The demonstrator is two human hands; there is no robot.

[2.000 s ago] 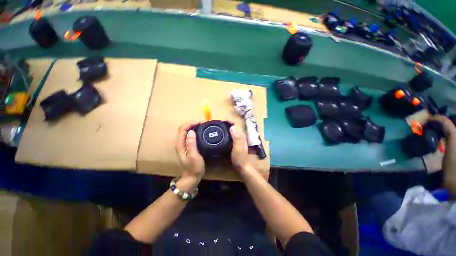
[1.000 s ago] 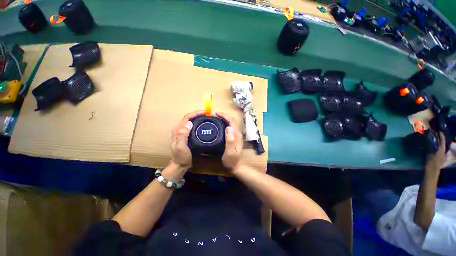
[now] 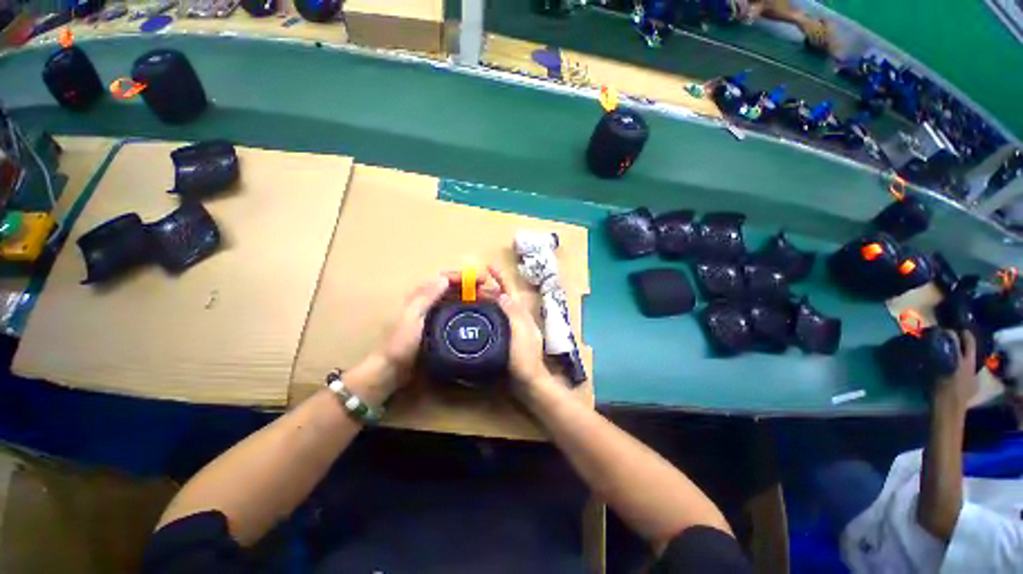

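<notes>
A black speaker [image 3: 467, 343] stands on the cardboard mat [image 3: 381, 241], its round end with a pale logo facing up. An orange strap [image 3: 469, 284] sticks out from its far side. My left hand [image 3: 408, 334] holds its left side, and my right hand [image 3: 522, 334] holds its right side. The fingers of both hands wrap toward the far side and are partly hidden. A wrapped mallet [image 3: 547, 301] lies on the mat just right of my right hand, its white lumpy head away from me and its dark handle end toward me.
Loose black grille shells [image 3: 185, 235] lie on the left cardboard; several more [image 3: 721, 235] lie on the green surface at right. Speakers [image 3: 617, 142] stand spaced on the green belt [image 3: 381, 107]. At far right, another person's hand [image 3: 957, 376] touches a speaker. A yellow-green device [image 3: 28, 235] is at far left.
The camera view has shifted. Both hands remain on the speaker, with the fingers now reaching farther around its far side near the strap. The belt speaker at centre right appears farther left.
</notes>
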